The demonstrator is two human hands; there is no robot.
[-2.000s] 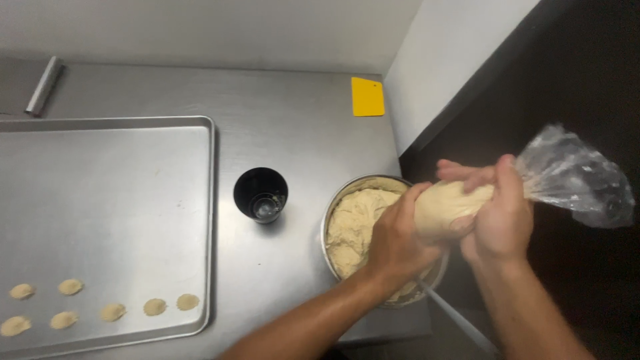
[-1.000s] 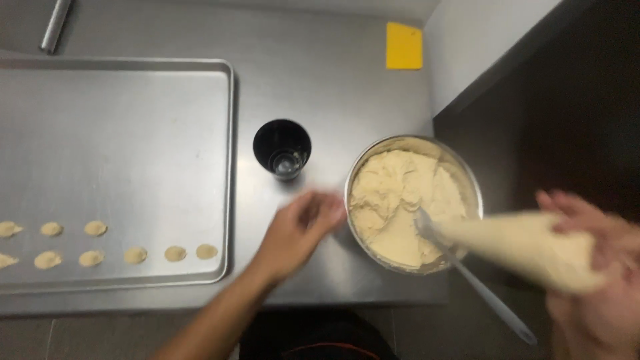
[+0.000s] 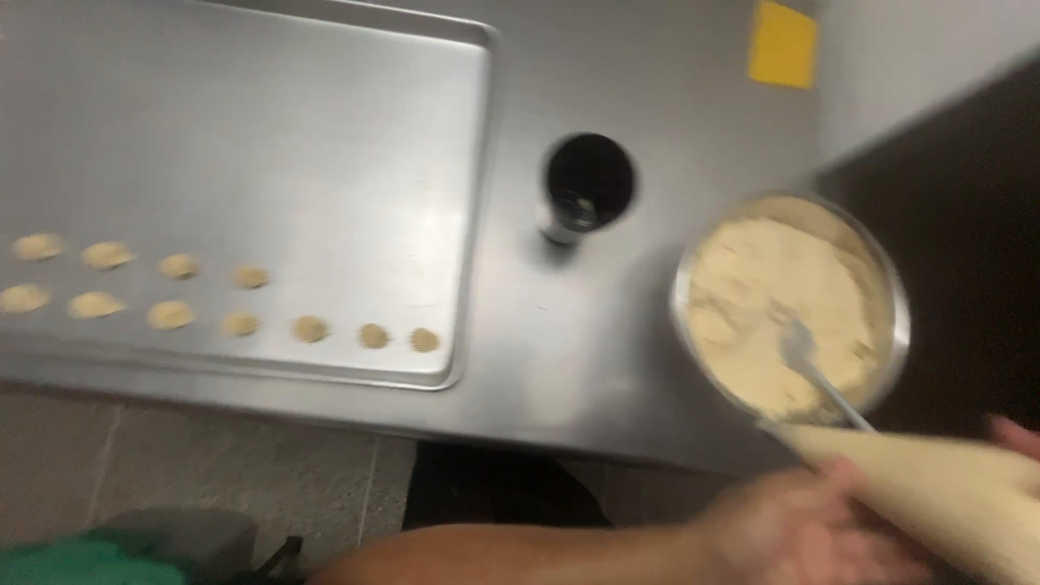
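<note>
A plastic piping bag full of pale batter [image 3: 926, 479] lies at the lower right, its tip pointing left near the bowl's lower rim. My left hand [image 3: 812, 528] is under the bag near the tip, blurred, with fingers spread; whether it grips is unclear. Only a small part of my right hand [image 3: 1014, 437] shows at the right edge beside the bag; its grip is hidden. The metal bowl [image 3: 900, 325] holds pale batter [image 3: 780, 276] with a grey-handled utensil [image 3: 837, 394] standing in it. Small piped batter rounds [image 3: 171, 314] sit in two rows on the metal baking sheet [image 3: 475, 203].
A black cup [image 3: 591, 179] stands on the steel table [image 3: 561, 366] between sheet and bowl. A yellow plastic scraper [image 3: 782, 45] lies at the back by the wall. The table's front edge runs below the sheet, above a tiled floor [image 3: 203, 447].
Two seconds ago both hands held the bag over the bowl. My left hand then was off the bag at the bowl's left rim; now it is under the bag. The view has shifted.
</note>
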